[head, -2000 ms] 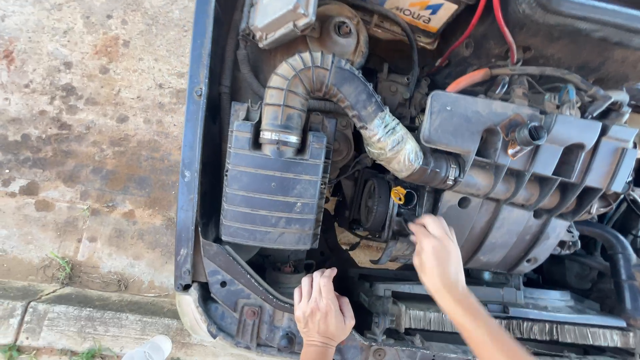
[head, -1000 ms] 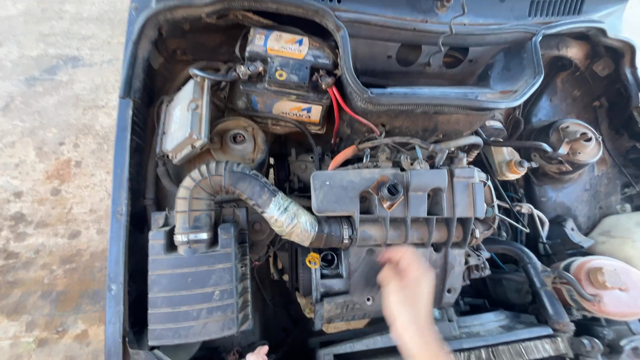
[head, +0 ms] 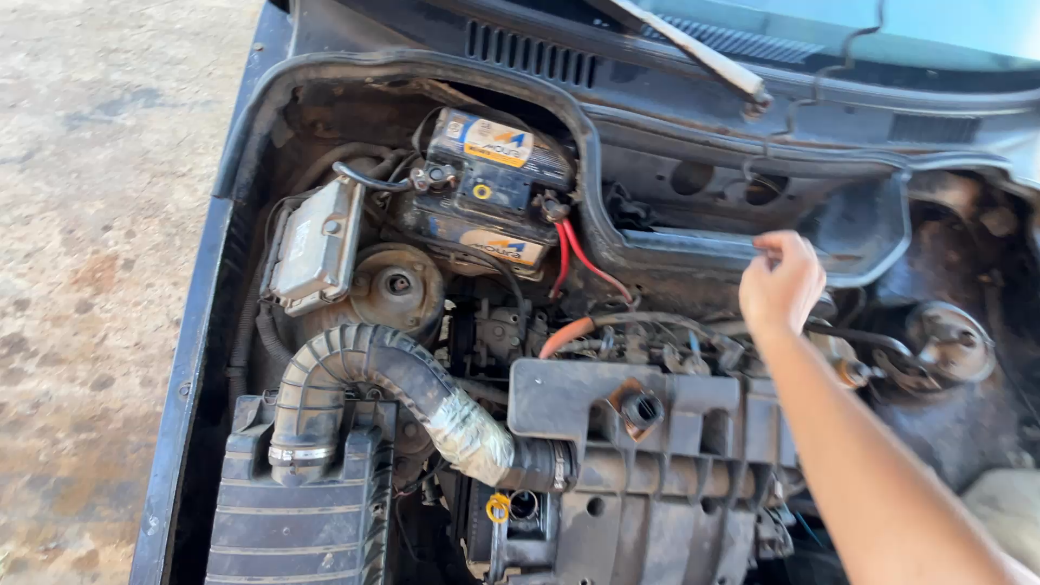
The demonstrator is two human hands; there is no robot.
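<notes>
My right hand (head: pixel 782 280) is raised over the rear of the engine bay, near the bulkhead edge, its fingers curled; whether something small is between them cannot be made out. Below it lies the black plastic engine cover (head: pixel 650 504) with an open round filler neck (head: pixel 642 409). Left of the cover, a ribbed intake hose (head: pixel 390 357), partly wrapped in silvery tape, runs to the black air filter box (head: pixel 296 528). A yellow dipstick ring (head: pixel 497 508) stands beside another round opening (head: pixel 523 505). My left hand is out of view.
A car battery (head: pixel 496 187) with red cables (head: pixel 573 252) sits at the back left, near a metal control unit (head: pixel 315 248). The wiper arm (head: pixel 699 49) and windshield (head: pixel 959 32) lie beyond the bulkhead. The fender edge (head: pixel 183 390) borders the bay on the left.
My right hand has moved from near the dipstick, across the engine cover, to the bulkhead side. My left hand, earlier at the front edge, has left the view. The view has swung toward the windshield.
</notes>
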